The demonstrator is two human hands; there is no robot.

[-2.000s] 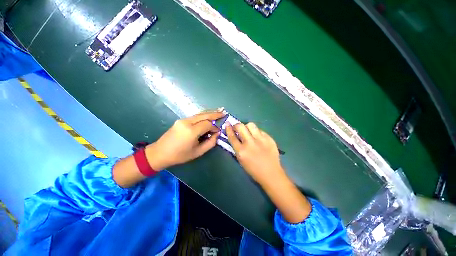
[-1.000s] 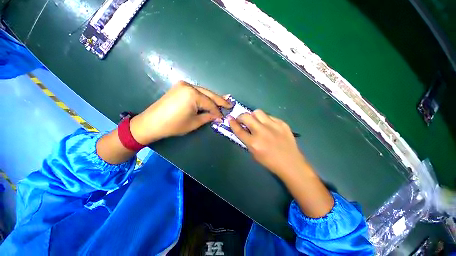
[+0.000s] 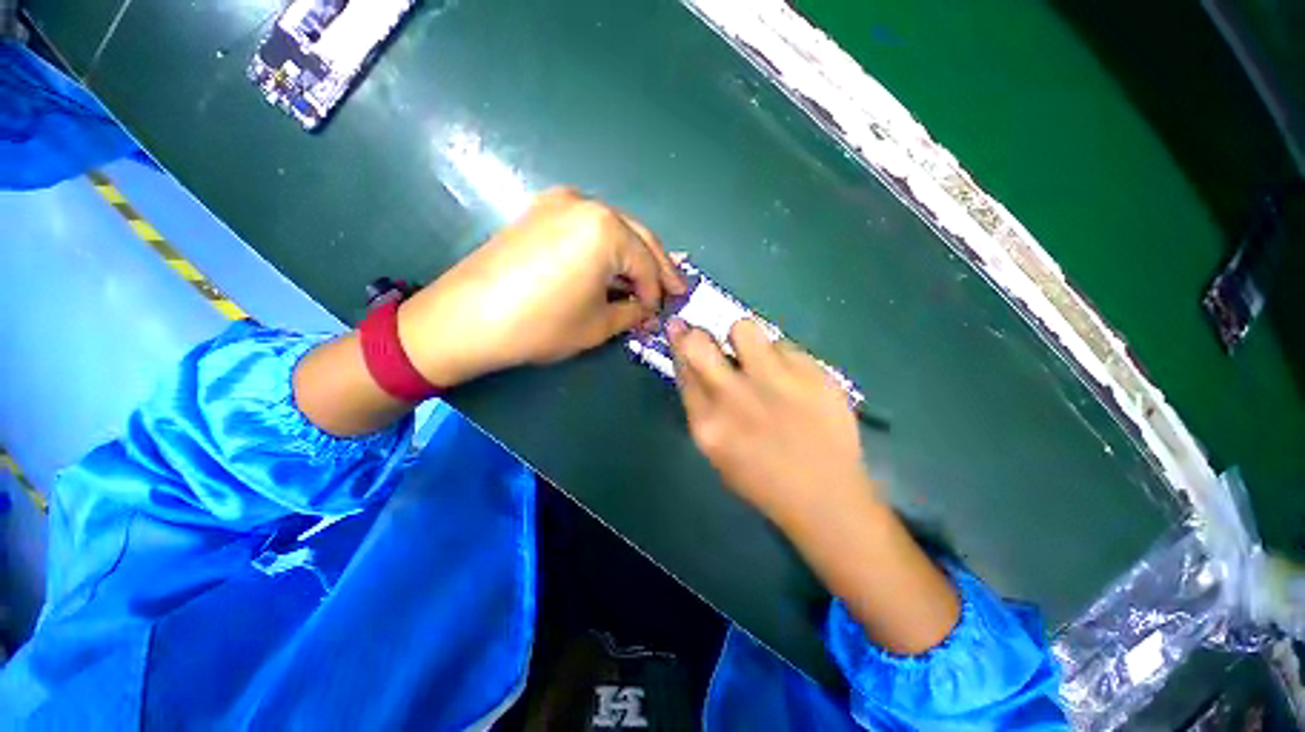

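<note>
A phone unit [image 3: 714, 309] with a silvery-white centre lies on the dark green bench, partly covered by both hands. My left hand [image 3: 580, 279] has its fingertips bent down at the unit's upper left end; a small dark piece may be at the fingertips, too small to tell. My right hand [image 3: 770, 408] rests over the unit, fingertips on its middle and near the left fingertips. A thin dark tool end [image 3: 875, 419] juts past the right hand. A red band [image 3: 391, 352] is on my left wrist.
Another opened phone unit [image 3: 326, 55] lies at the upper left of the bench. A worn whitish edge strip [image 3: 988, 229] separates the bench from the green belt [image 3: 1059, 100], which carries a dark phone unit [image 3: 1239, 293]. A clear crinkled bag [image 3: 1145, 644] lies at lower right.
The view has shifted, and the other bench unit is now cut by the top edge. More of the held unit shows past my right hand. Both hands stay at the unit.
</note>
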